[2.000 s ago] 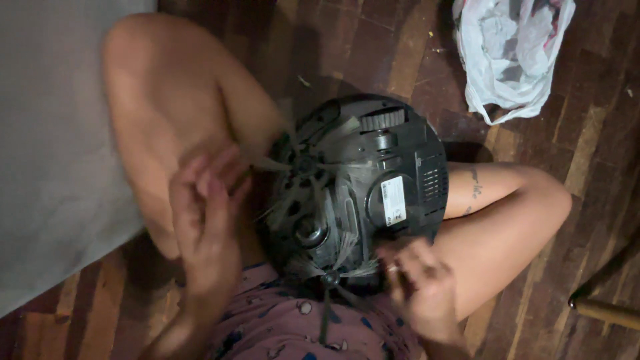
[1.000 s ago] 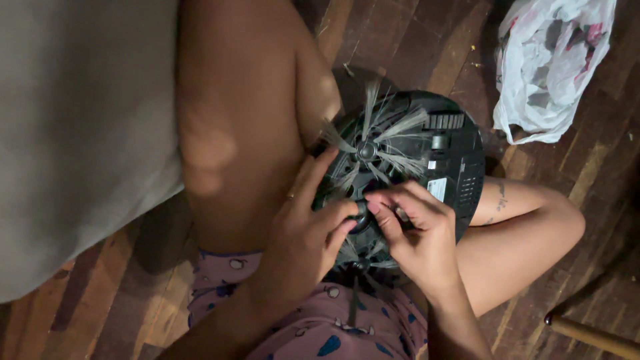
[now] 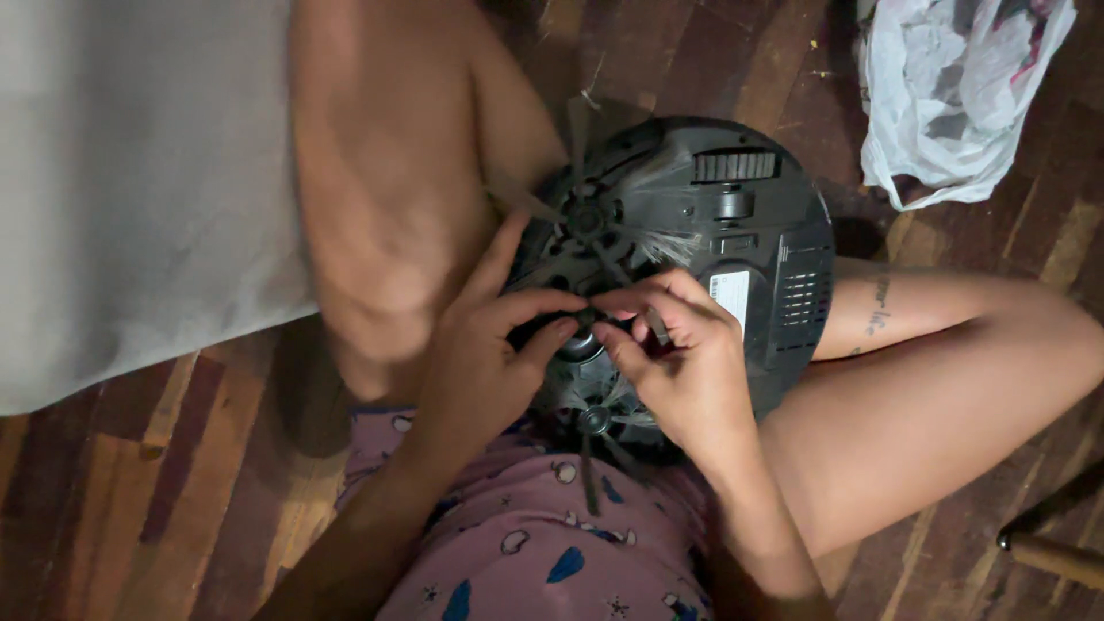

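A round black robot vacuum [image 3: 759,259] lies underside up across my lap. One side brush [image 3: 588,220] with splayed bristles is near its upper left, another side brush [image 3: 593,419] sits lower down by my clothing. Between the two brushes is a small caster wheel [image 3: 580,345], partly hidden by my fingers. My left hand [image 3: 496,345] and my right hand [image 3: 690,349] meet over this wheel, thumbs and index fingertips pinched close together. Something small and dark appears between the fingertips; what it is cannot be told.
A white plastic bag [image 3: 931,164] with crumpled contents lies on the wooden floor [image 3: 207,448] at the upper right. Grey fabric [image 3: 138,198] hangs or stands at the left. A wooden furniture leg [image 3: 1052,556] shows at the lower right.
Two seconds ago my hands were apart on either side of the vacuum; they have come together over the caster wheel. They were there one second ago too.
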